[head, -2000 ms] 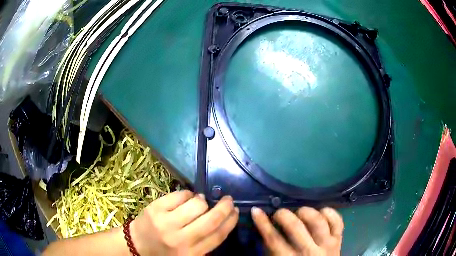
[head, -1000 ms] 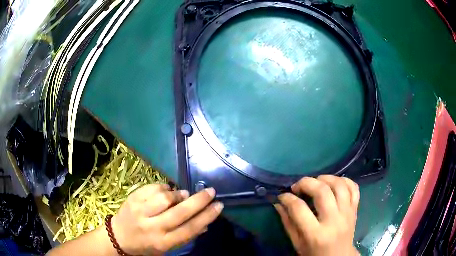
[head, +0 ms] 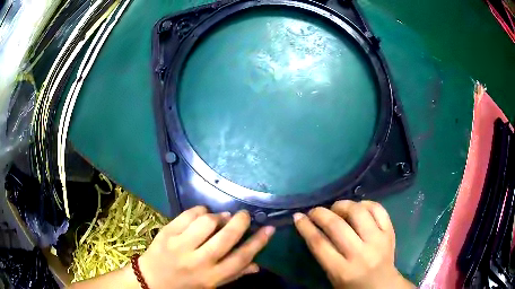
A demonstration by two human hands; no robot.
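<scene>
A black plastic frame with a large round opening lies on the green bench top, turned slightly. My left hand, with a red bead bracelet, has its fingers on the frame's near edge at the left. My right hand has its fingertips on the same edge, right of a small round boss. Both hands pinch or press the edge. Any sealing strip there is too dark to tell from the frame, and the fingers hide parts of the edge.
Black and pale strips fan out at upper left beside clear plastic. A box of yellow curls is at lower left, near black bags. A pink sheet bearing black frame-like parts is at right. The green bench top has a corner above the box.
The frame has shifted left and turned slightly counterclockwise. My right hand moved right along the near edge, then came back a little left. My left hand has moved slightly right since one second ago.
</scene>
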